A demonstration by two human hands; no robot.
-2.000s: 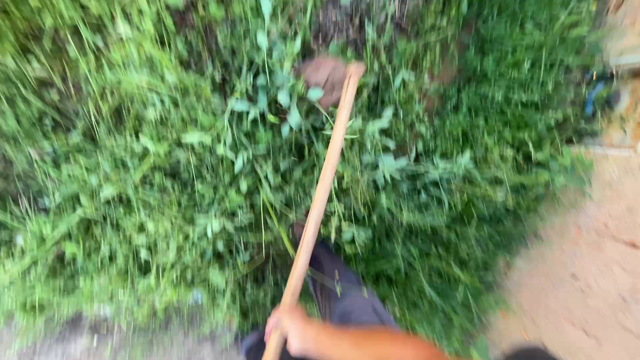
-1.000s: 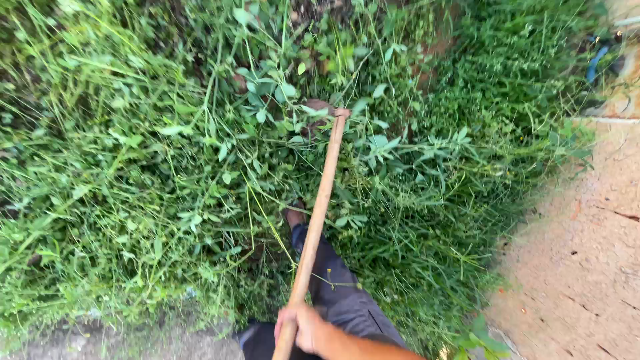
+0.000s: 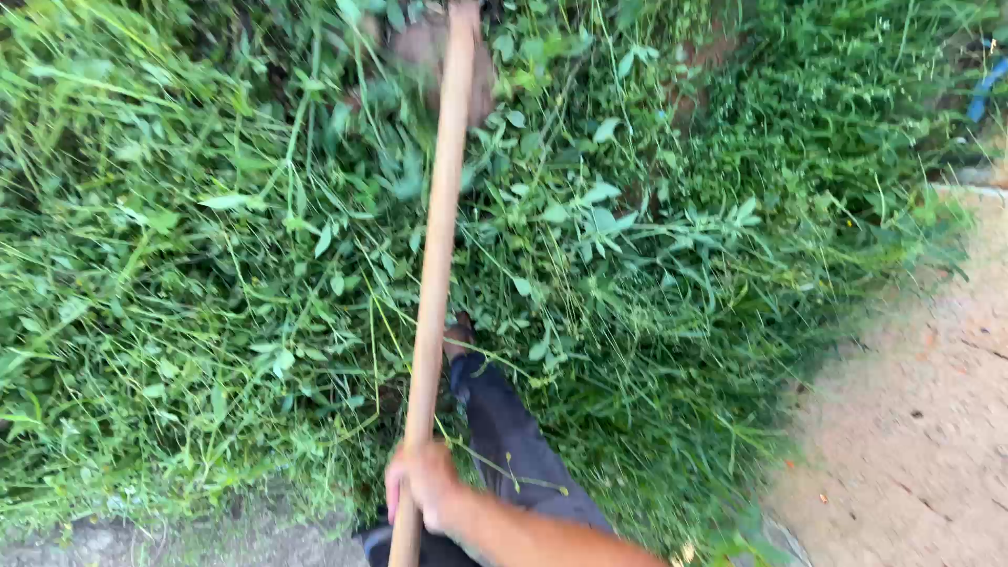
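Observation:
My right hand (image 3: 425, 479) is closed around the long wooden handle (image 3: 438, 268) of a hoe, low in the view, with the forearm coming in from the lower right. From there the handle runs up to the hoe's broad, soil-coloured blade (image 3: 441, 59), which is blurred and partly behind leaves at the top. Dense green weeds (image 3: 260, 260) surround the blade and the shaft. My left hand is outside the frame, as is the lower end of the handle.
My dark-trousered leg (image 3: 512, 441) and foot (image 3: 459, 337) stand among the weeds just right of the handle. Bare reddish ground (image 3: 906, 425) lies at the right, grey ground (image 3: 260, 528) at the lower left. A blue object (image 3: 986, 90) lies at the upper right edge.
The hoe's blade was lower among the leaves one second ago and is now farther up, near the top edge. My right hand has kept its hold on the handle.

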